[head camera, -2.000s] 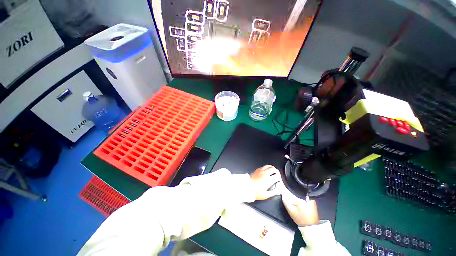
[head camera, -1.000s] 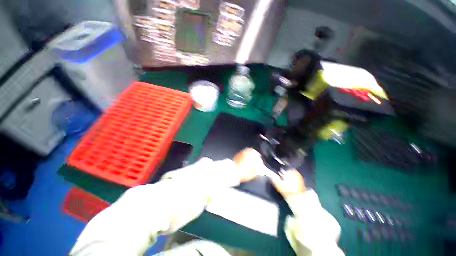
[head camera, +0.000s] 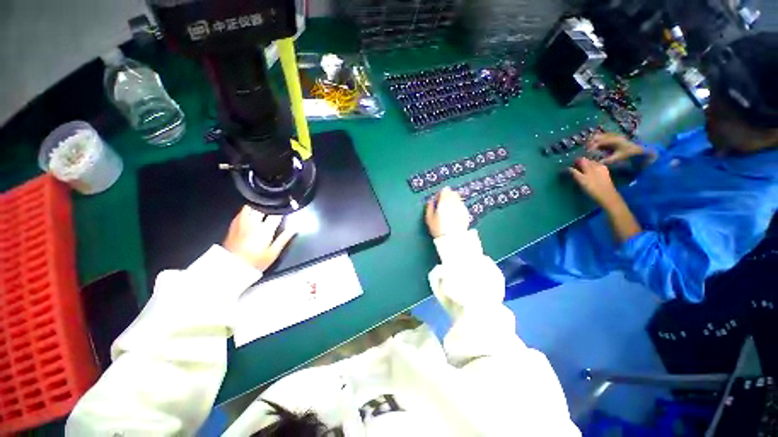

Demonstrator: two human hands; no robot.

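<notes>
My right hand (head camera: 447, 213) is at the left end of the short rows of small dark modules (head camera: 488, 183), its fingers on or just above them; whether it grips one cannot be told. My left hand (head camera: 257, 236) is at the front edge of the black microscope base plate (head camera: 351, 196), just in front of the ring light (head camera: 275, 184), fingers slightly apart; anything between them is too small to tell. A bright spot lies beside its fingertips. The video microscope (head camera: 250, 102) stands over the plate. A white paper slip (head camera: 334, 287) with small red-brown bits lies in front.
An orange-red slotted tray (head camera: 38, 299) and a dark smartphone (head camera: 112, 311) are at left. A swab tub (head camera: 84, 160) and clear bottle (head camera: 145, 100) stand behind. A plastic bag (head camera: 341, 90) and denser module batch (head camera: 444, 92) lie farther back. A person in blue (head camera: 682, 205) works at right.
The view has swung right, bringing the neighbouring person into sight and the monitor out. My right hand has left the microscope and moved right to the module rows. My left hand stays by the microscope.
</notes>
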